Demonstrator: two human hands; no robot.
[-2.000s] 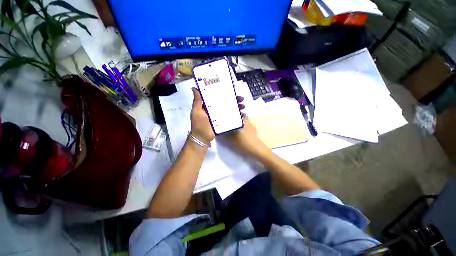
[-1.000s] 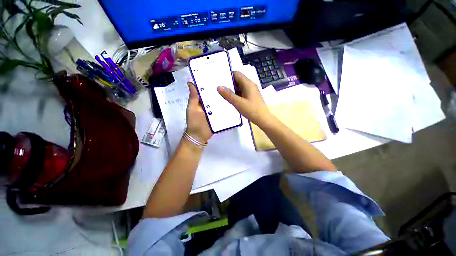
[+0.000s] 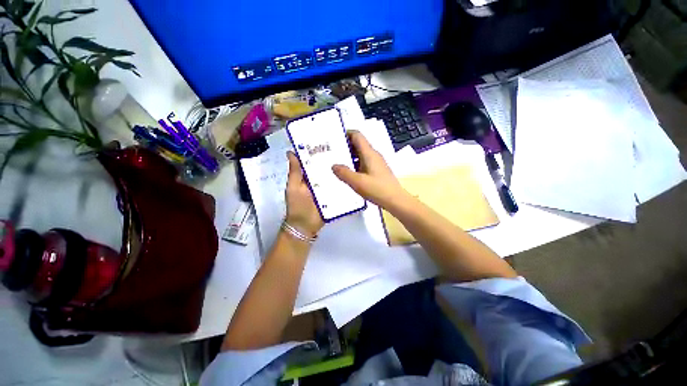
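Note:
A smartphone (image 3: pixel 328 170) with a bright white screen and a thin dark purple edge is held upright above loose white papers (image 3: pixel 343 252). My left hand (image 3: pixel 303 200) grips it from the lower left, with a thin bracelet on the wrist. My right hand (image 3: pixel 374 175) is at its right edge, fingers along the side and partly hidden behind it, the thumb over the lower right of the screen. A tan-yellow flat rectangle (image 3: pixel 452 200) lies right of the papers, partly under my right forearm.
A monitor (image 3: pixel 301 38) stands behind, with a keyboard (image 3: pixel 399 119), mouse (image 3: pixel 465 121) and pen (image 3: pixel 503 188) at right. White sheets (image 3: pixel 576 151) lie far right. A pen holder (image 3: pixel 188 162), red handbag (image 3: pixel 169 241), red bottle (image 3: pixel 94 268) and plant (image 3: pixel 56 83) are at left.
Since two seconds ago my right hand has come from below the phone to its right side, its thumb over the screen. The screen content has changed. The view has shifted.

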